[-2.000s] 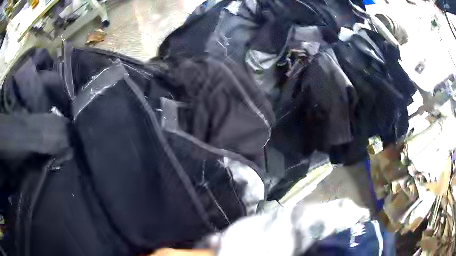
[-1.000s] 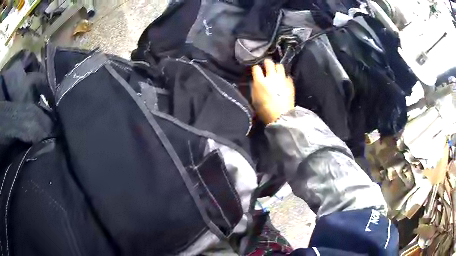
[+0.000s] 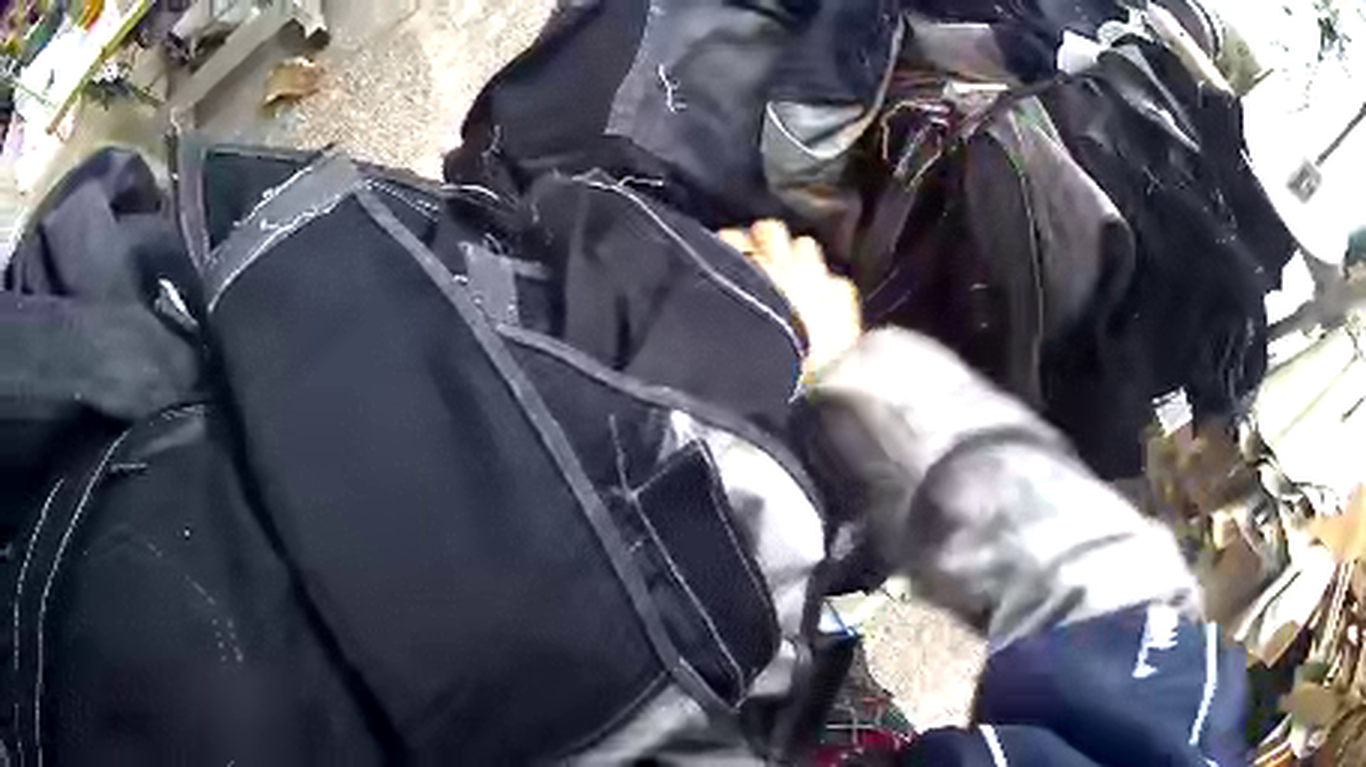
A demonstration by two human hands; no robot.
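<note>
Large black part-sewn panels [image 3: 390,450] with grey edging and pale stitch lines fill the left and middle, close to me. My right hand [image 3: 802,292], bare with a grey oversleeve, reaches in from the lower right. Its fingers touch the stitched edge of a rounded dark panel [image 3: 667,285]; whether they grip it is unclear. A heap of tied black bundles [image 3: 1049,225] lies behind and right of the hand, with frayed strips near its middle. My left hand is not in view.
Speckled floor [image 3: 427,75] shows at the upper left, with a brown scrap [image 3: 292,81] on it. Beige and brown cut pieces [image 3: 1303,599] are stacked at the right edge. A white surface [image 3: 1288,150] is at the upper right. Plaid apron cloth [image 3: 864,722] shows at the bottom.
My right arm first came up from the bottom edge to the dark cloth. Since then the hand has shifted away from the heap's tied middle onto the rounded panel's edge. The view has shifted slightly.
</note>
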